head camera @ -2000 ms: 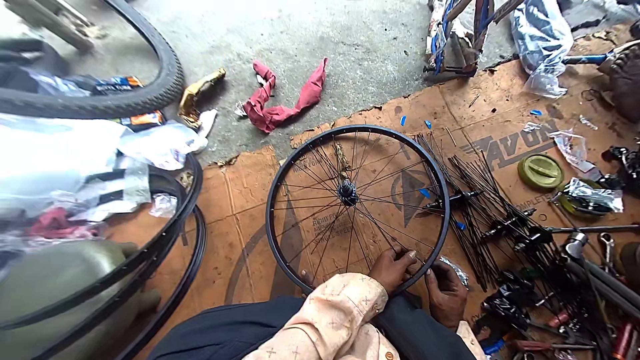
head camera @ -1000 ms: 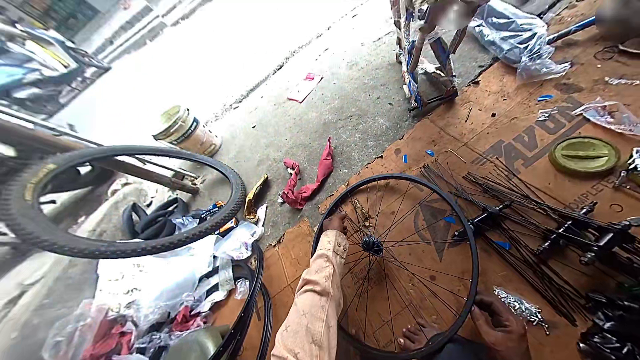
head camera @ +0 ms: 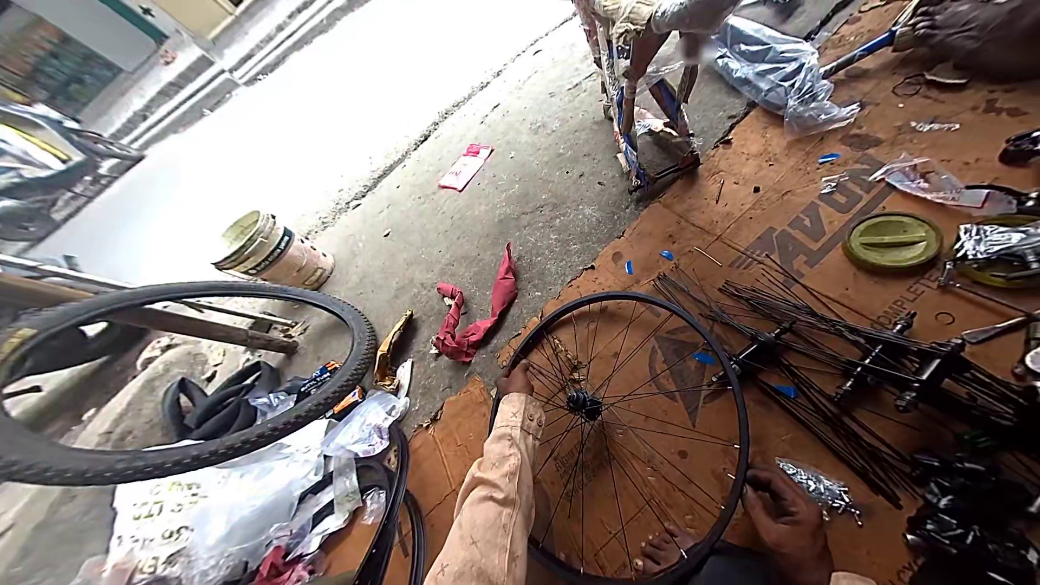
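A black bicycle wheel rim [head camera: 741, 414] lies flat in front of me, laced with thin spokes to a black hub [head camera: 583, 404]. My left hand [head camera: 517, 380] has its fingers closed at the wheel's left side, where spokes meet the rim. At the lower right, my right hand [head camera: 784, 516] has thumb and forefinger against the rim's outer edge; whether a small part is between them cannot be told. Beside that hand is a heap of small silver spoke nipples [head camera: 821, 486]. Bundles of loose black spokes [head camera: 837, 435] and several hubs [head camera: 934, 374] lie to the right.
Printed cardboard [head camera: 691, 219] covers the floor. A tyre [head camera: 357, 341] and plastic bags [head camera: 236, 496] are left, a bucket [head camera: 280, 252] and red cloth [head camera: 479, 325] ahead. A green lid [head camera: 894, 246] is right; a bare foot [head camera: 662, 552] shows under the wheel.
My left hand has moved from the wheel's near edge to its left side. My right hand remains by the near right rim. The view has swung left and up.
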